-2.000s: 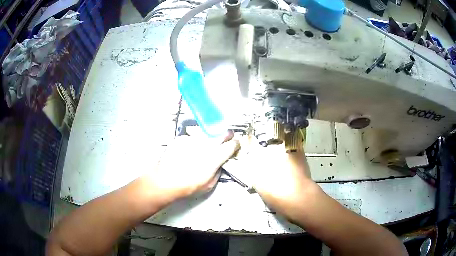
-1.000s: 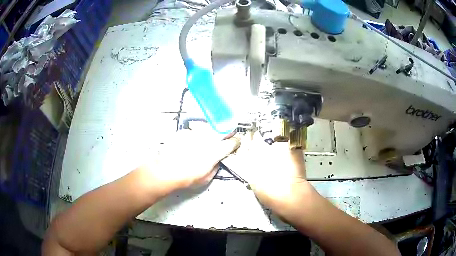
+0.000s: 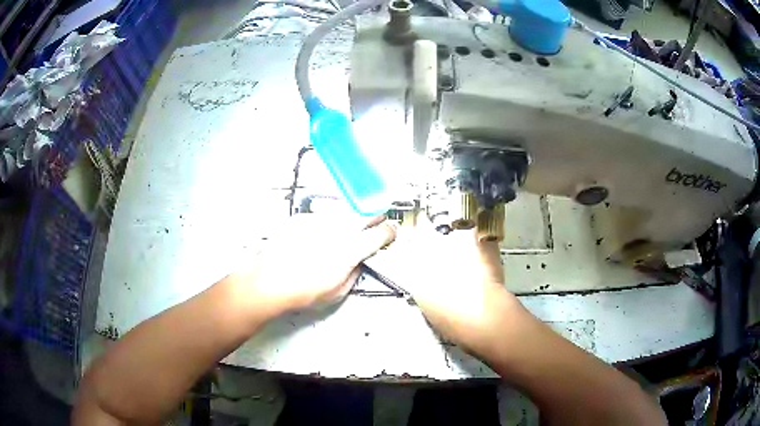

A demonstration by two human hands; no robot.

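Observation:
The off-white sewing machine (image 3: 533, 108) stands at the right, with its needle area (image 3: 421, 208) glaring under the lamp. My left hand (image 3: 325, 254) lies on the table left of the needle area, fingertips close to it and washed out by light. My right hand (image 3: 446, 262) lies just in front of the needle area, beside brass-coloured cylinders (image 3: 479, 220). A thin dark stick (image 3: 386, 279) shows between the hands. Glare hides any cloth under the fingers, so what each hand holds cannot be told.
The blue lamp head (image 3: 346, 162) hangs over the left fingertips on a pale gooseneck. The worn white table (image 3: 167, 225) has a chipped front edge. A blue mesh crate (image 3: 50, 266) stands at the left, with a whitish cloth pile (image 3: 58, 91) above. A blue cap (image 3: 540, 25) tops the machine.
Both hands stay close to the needle area with little movement. The view has shifted slightly, first right and then back. The dark stick remains between the hands.

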